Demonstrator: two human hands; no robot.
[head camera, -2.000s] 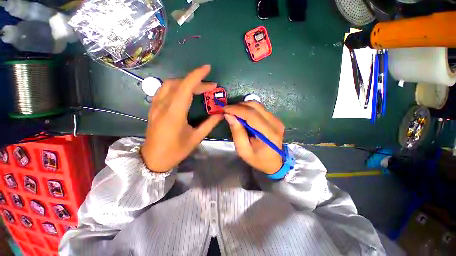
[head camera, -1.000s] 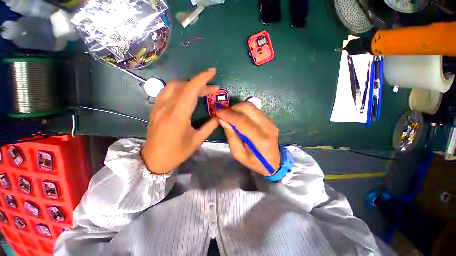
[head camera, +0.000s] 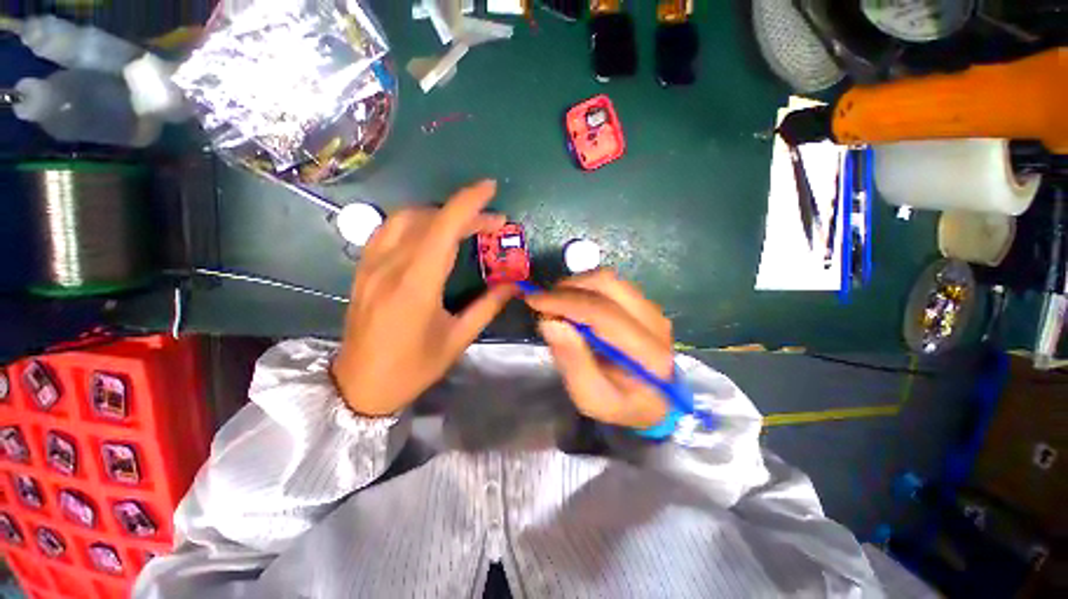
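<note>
A red housing (head camera: 504, 253) with its open side up is at the front middle of the green bench. My left hand (head camera: 410, 293) holds it between thumb and index finger. My right hand (head camera: 609, 345) grips a blue pry stick (head camera: 627, 360), whose tip is at the housing's lower right edge. A second red housing (head camera: 595, 132) lies farther back on the mat. A white round disc (head camera: 581, 256) lies just right of the held housing.
The red compartment tray (head camera: 88, 398) is at the left, below a solder spool (head camera: 82, 226). A parts bag (head camera: 281, 76) sits in a dish. Another white disc (head camera: 360, 224) is beside my left hand. Tools lie on white paper (head camera: 799, 234) near an orange handle (head camera: 954, 103).
The view has shifted, so bench items appear lower. My right hand has moved slightly away from the housing, and the blue stick's tip has drawn back from its inside to its edge.
</note>
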